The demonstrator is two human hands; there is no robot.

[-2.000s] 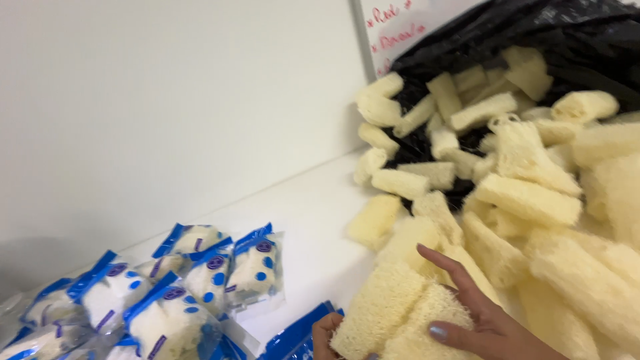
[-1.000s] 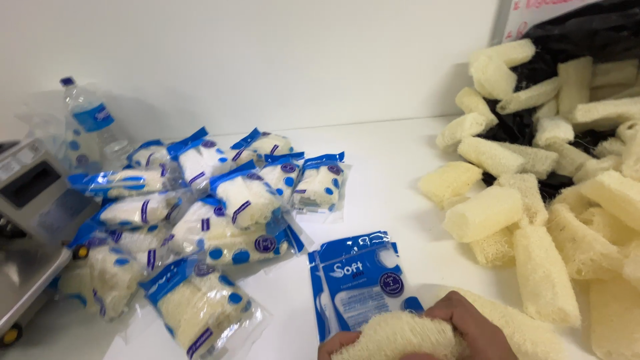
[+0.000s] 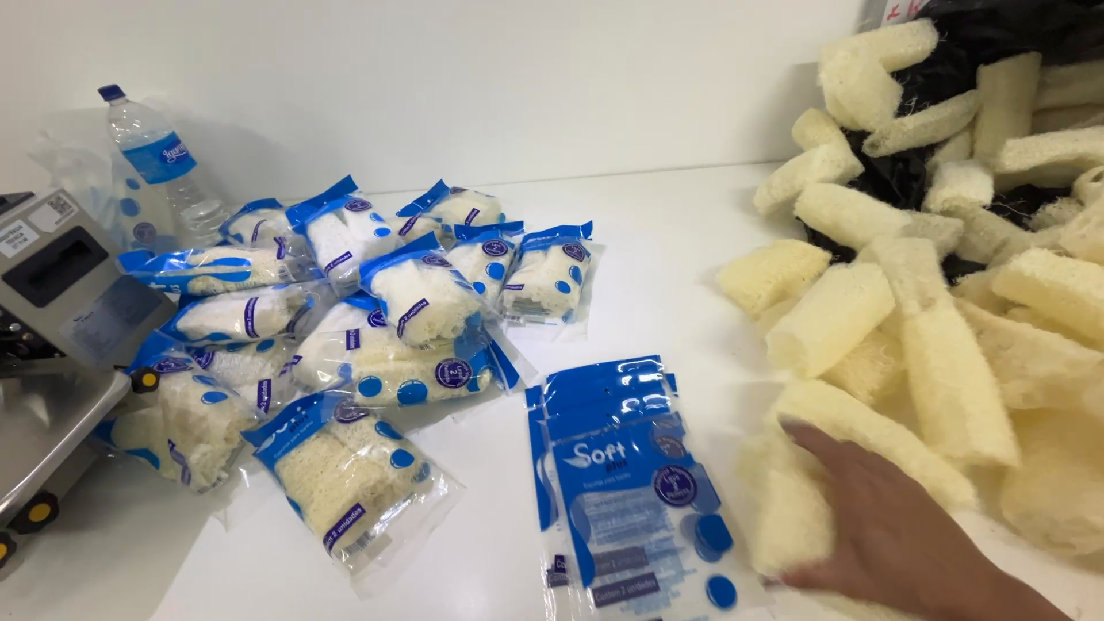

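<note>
My right hand (image 3: pixel 888 526) reaches in from the lower right, its fingers around a pale loofah piece (image 3: pixel 785 500) beside the pile; hand and piece are slightly blurred. Just left of it lies a stack of flat blue and clear plastic packets (image 3: pixel 630 492). Behind and right of the hand, many cut loofah pieces (image 3: pixel 949 371) are heaped. Filled loofah packets (image 3: pixel 354 474) lie in a group at the left, each blue-topped with dots. My left hand is out of view.
At the left edge stands a grey bench scale (image 3: pixel 78 285) with a metal pan (image 3: pixel 60 431). A clear plastic bottle (image 3: pixel 159 155) with a blue cap leans by the white wall (image 3: pixel 517 78). A black plastic bag (image 3: pixel 992 34) lies under the loofahs at the back right.
Two hands were at the loofah pieces in the earliest frame; only my right hand shows now, farther right than the hands a second ago. The view has swung towards the packets and scale.
</note>
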